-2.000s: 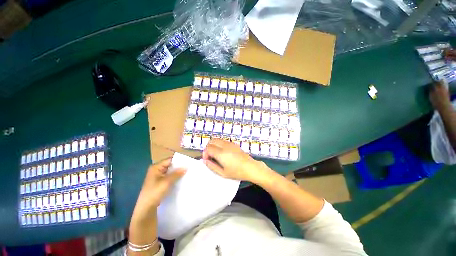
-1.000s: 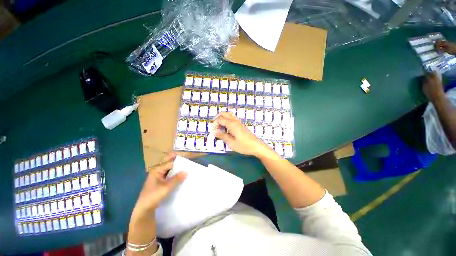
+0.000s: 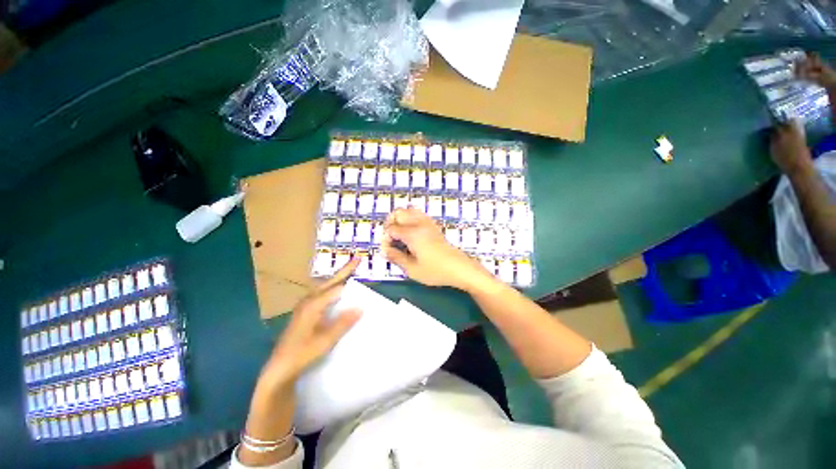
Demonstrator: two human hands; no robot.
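Note:
A clear tray of small white cells with amber ends [image 3: 420, 174] lies in front of me, partly over brown cardboard. My right hand [image 3: 417, 245] is over the tray's lower rows, fingertips bent together at a cell; whether they hold a small piece is hidden. My left hand [image 3: 316, 325] has its index finger stretched to the tray's front edge. A white sheet [image 3: 385, 353] lies between its thumb and fingers and against my body; the grip is partly hidden.
A second full tray [image 3: 101, 353] lies at left. A white bottle [image 3: 203, 222] and black device [image 3: 168, 168] stand near the cardboard. Crumpled clear wrap [image 3: 362, 59] and cardboard with white paper [image 3: 541, 92] lie behind. A loose cell [image 3: 664, 148] and another person's hands [image 3: 790, 147] are at right.
My right hand went from the sheet to the tray's lower rows and stays there. My left hand has moved up, its index finger now reaching the tray's edge. The view has shifted slightly.

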